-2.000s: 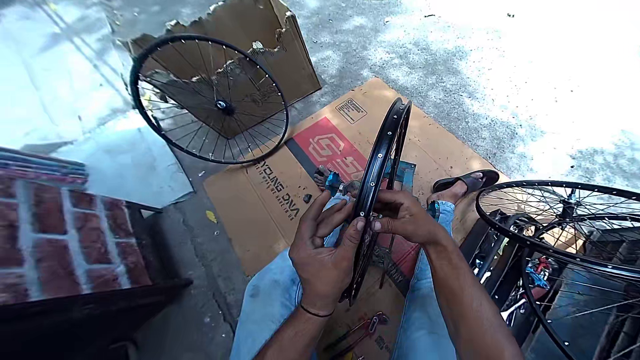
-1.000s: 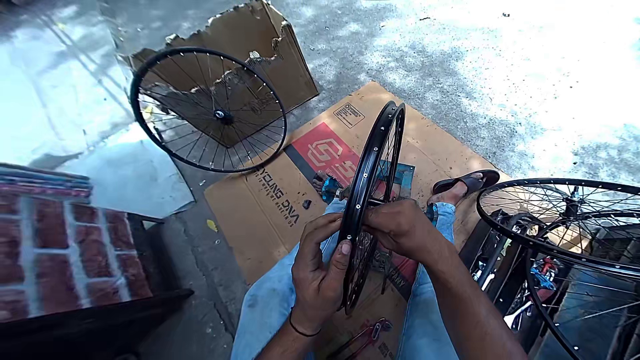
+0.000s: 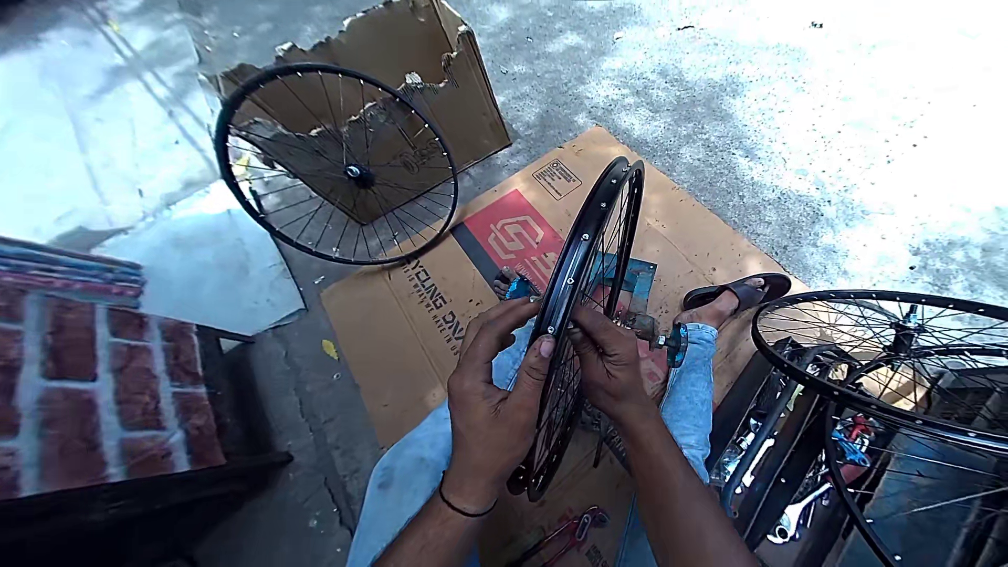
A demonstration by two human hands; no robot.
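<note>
A black spoked bicycle wheel [image 3: 581, 252] stands upright between my knees, seen nearly edge-on, with bright nipple heads along its rim. My left hand [image 3: 496, 394] grips the rim from the left, thumb on its outer face and fingers at the far edge. On the right side, my right hand [image 3: 610, 358] has its fingertips at the spokes just inside the rim; whether they pinch a spoke or a small tool is hidden. Behind the wheel, a blue metal truing stand or vise [image 3: 676, 344] shows in part above the cardboard.
Flattened cardboard [image 3: 394, 339] lies underfoot. Another bicycle wheel [image 3: 339, 260] leans on a torn cardboard box [image 3: 472, 102] at upper left. More wheels [image 3: 787, 358] rest over a tool tray at right, with wrenches [image 3: 791, 520]. Red-handled pliers [image 3: 579, 531] lie near my knees. A brick-patterned block [image 3: 102, 394] stands left.
The blue metal part right of the wheel has come into sight. My left hand's fingers have shifted on the rim, and my right hand's fingers now point up at the spokes.
</note>
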